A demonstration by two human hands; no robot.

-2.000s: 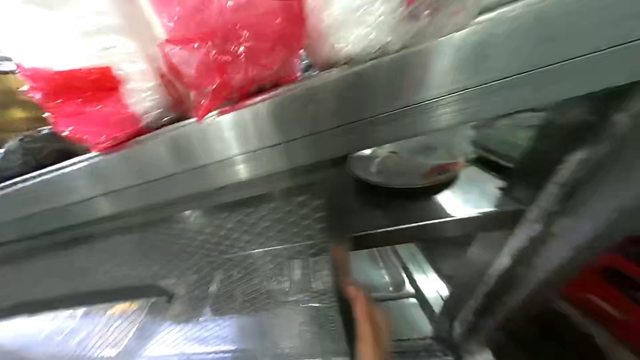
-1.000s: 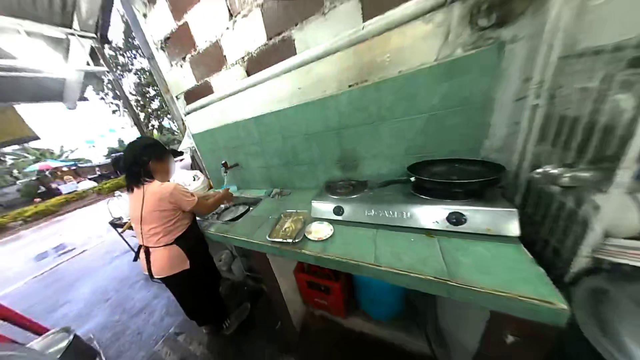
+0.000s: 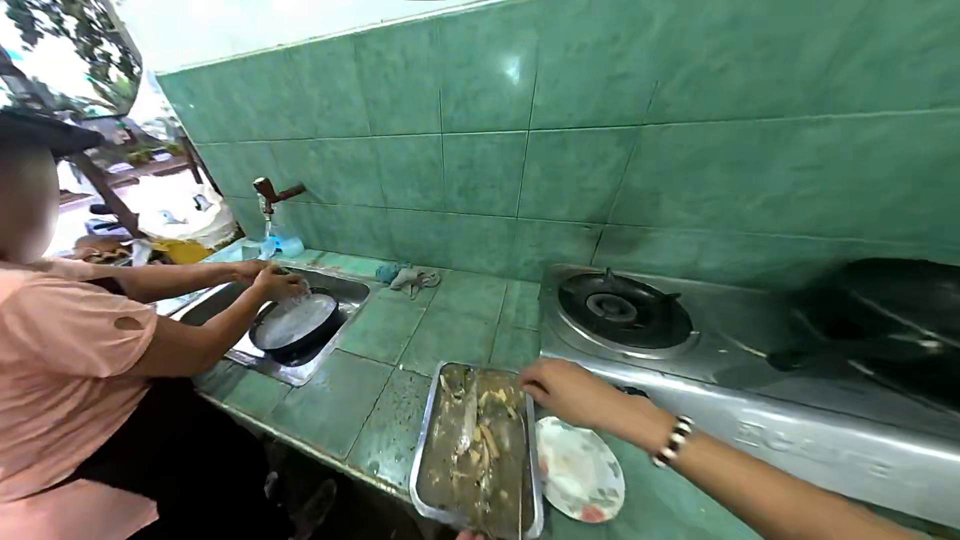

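A rectangular metal tray (image 3: pixel 480 450) with brownish liquid and pale food scraps lies on the green tiled counter. My right hand (image 3: pixel 562 390), with a black-and-white beaded bracelet at the wrist, is at the tray's upper right rim; its fingertips are curled there, and a firm grip cannot be made out. Only fingertips of my left hand (image 3: pixel 471 535) show, at the tray's near edge; the rest is out of frame. Just right of the tray, below my right forearm, is a white plate (image 3: pixel 581 469) with a floral pattern.
A two-burner gas stove (image 3: pixel 622 315) stands at right, with a black frying pan (image 3: pixel 900 322) on it. At left, a person (image 3: pixel 82 337) in a peach shirt holds their hands over a black pan (image 3: pixel 296 330) in a sink (image 3: pixel 352 289) under a running faucet (image 3: pixel 270 196). Cloths (image 3: pixel 412 279) lie near the wall.
The view has moved close to the counter with the tray, seen farther off one second ago. My hands, absent from that frame, are now at the tray.
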